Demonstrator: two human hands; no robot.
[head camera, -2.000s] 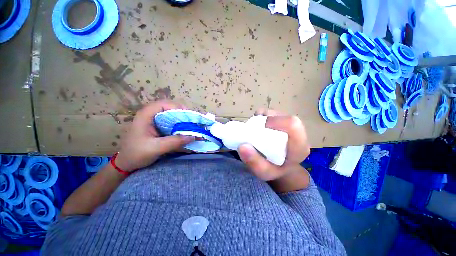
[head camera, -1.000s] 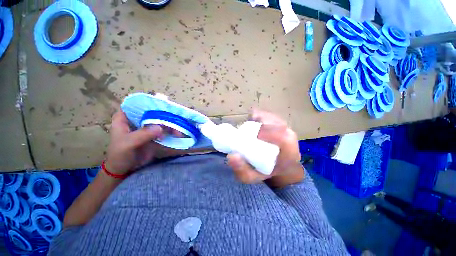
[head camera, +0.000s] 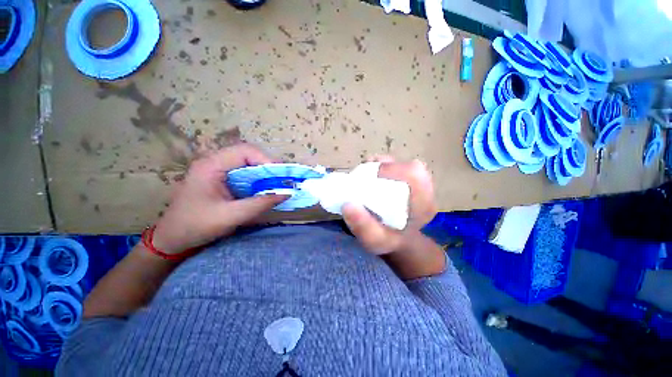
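My left hand (head camera: 210, 193) holds a pale-blue flanged ring (head camera: 254, 177) by its left side, thumb at the dark-blue hub. The ring is tilted, seen almost edge-on, in front of my body above the bench's near edge. My right hand (head camera: 401, 202) grips a white squeeze bottle (head camera: 368, 195). Its narrow end points left and meets the ring's right side at the hub. Whether the tip touches the ring, and any liquid there, I cannot tell.
Stained cardboard (head camera: 295, 88) covers the bench. One flanged ring (head camera: 144, 55) lies at the back left, another at the left edge. Overlapping rings (head camera: 486, 143) pile up on the right, near a teal tube (head camera: 466, 60) and white scraps (head camera: 440, 37). Crates with rings and small pieces stand below.
The held ring has turned from a more open, face-up tilt to nearly edge-on. My left hand has moved right and its fingers lie farther behind the ring. The bottle still meets the ring.
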